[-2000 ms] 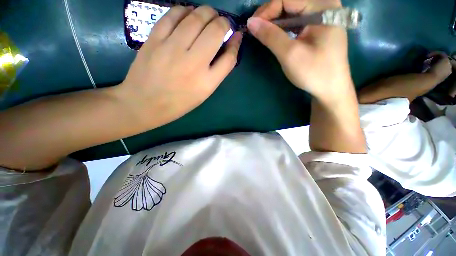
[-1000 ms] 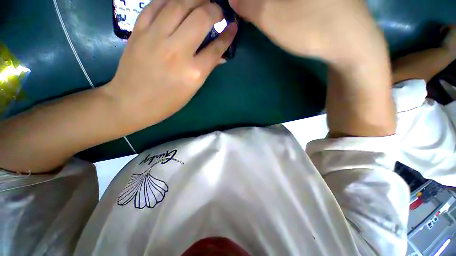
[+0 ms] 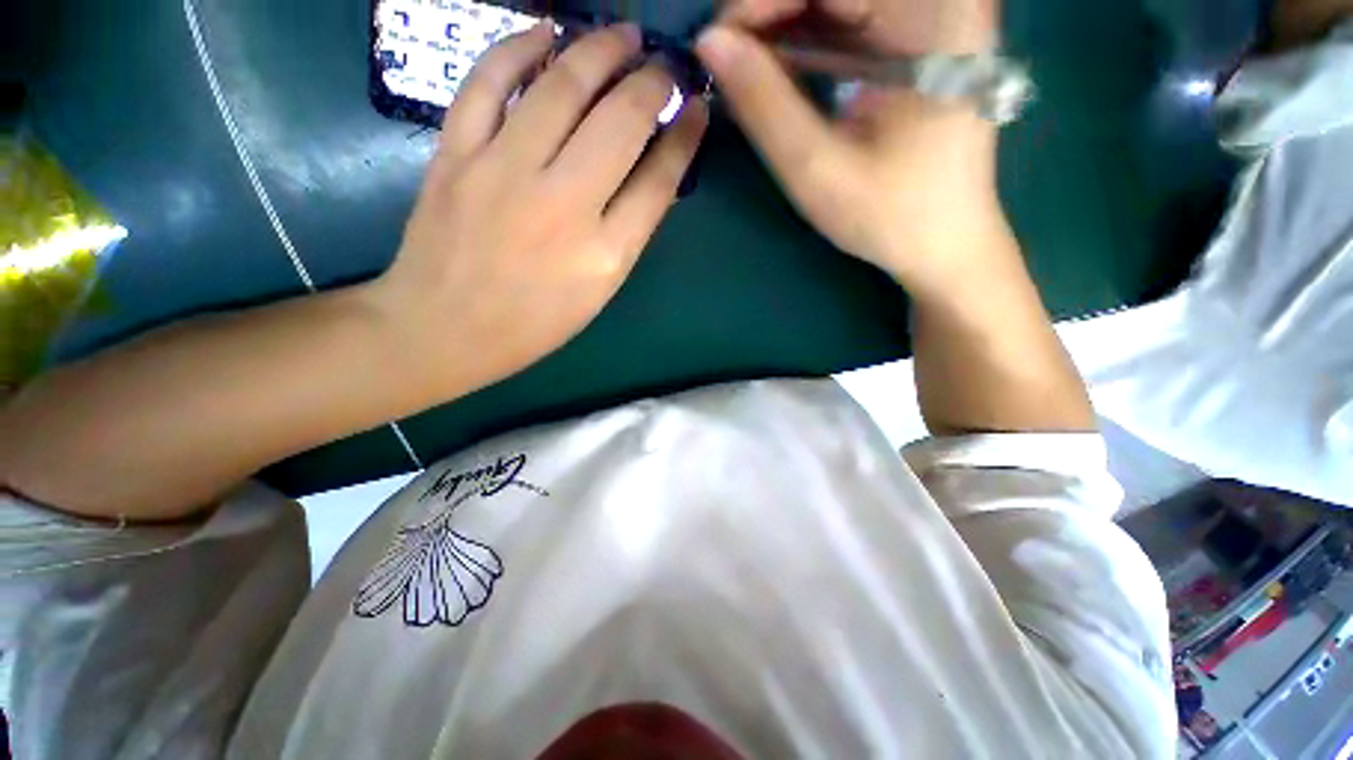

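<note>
A black handset (image 3: 433,57) with a white patterned area at its left end lies on the dark green mat at the top of the view. My left hand (image 3: 542,223) is spread over it, fingers pressing on it; a bright white spot shows between the fingers near its right end. My right hand (image 3: 876,164) holds a slim grey tool (image 3: 853,64) like a pen, with a whitish crinkled wrap (image 3: 972,89) at its rear. The fingertips are at the handset's right end, near the top edge. The tool's tip is hard to make out.
Shiny yellow film (image 3: 45,253) lies at the far left. A thin white line (image 3: 245,156) crosses the green mat (image 3: 787,282). Another person's light sleeve (image 3: 1261,297) is at right, with an arm at the top right corner. A cluttered rack (image 3: 1276,639) stands at lower right.
Since one second ago, my right hand has come back down and left, with the tool visible again. The handset and left hand sit slightly lower and further right in view. The other person's arm has moved up.
</note>
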